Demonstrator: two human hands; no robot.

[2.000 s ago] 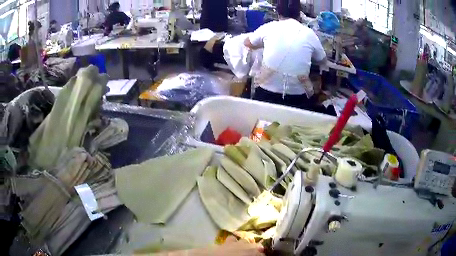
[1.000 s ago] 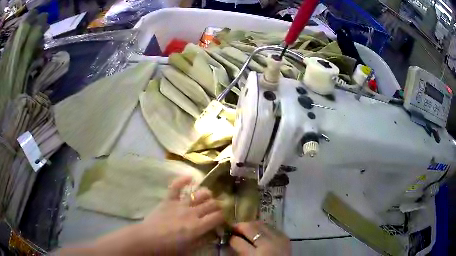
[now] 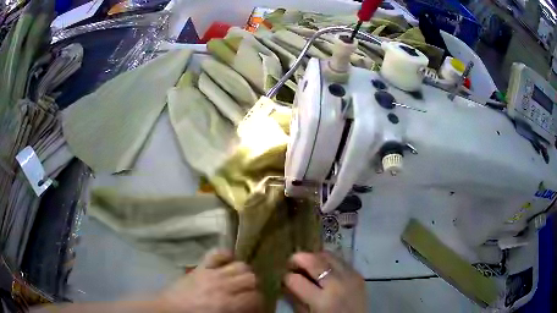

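Observation:
An olive cloth piece [image 3: 262,238] lies under the head of the white sewing machine [image 3: 427,147], with its near end between my hands. My left hand [image 3: 214,284] holds its left edge, fingers bent over the cloth. My right hand [image 3: 327,284], with a ring, grips its right edge. A paler grey-green garment panel [image 3: 168,223] lies folded at the left and runs toward my left hand. The needle tip is hidden by the head and cloth. A spare olive strip [image 3: 449,263] lies on the machine bed at right.
Sewn pieces [image 3: 207,122] heap behind the needle beside a lit gooseneck lamp [image 3: 262,128]. A flat panel [image 3: 125,110] lies at left. A tagged bundle [image 3: 52,147] lies on dark plastic-covered fabric at far left. A white tub [image 3: 452,49] stands behind; a control panel [image 3: 531,101] is at right.
My hands have moved slightly apart and down, with more olive cloth showing between them. The pale panel at left has folded over and shifted. The dark object by my right fingers no longer shows.

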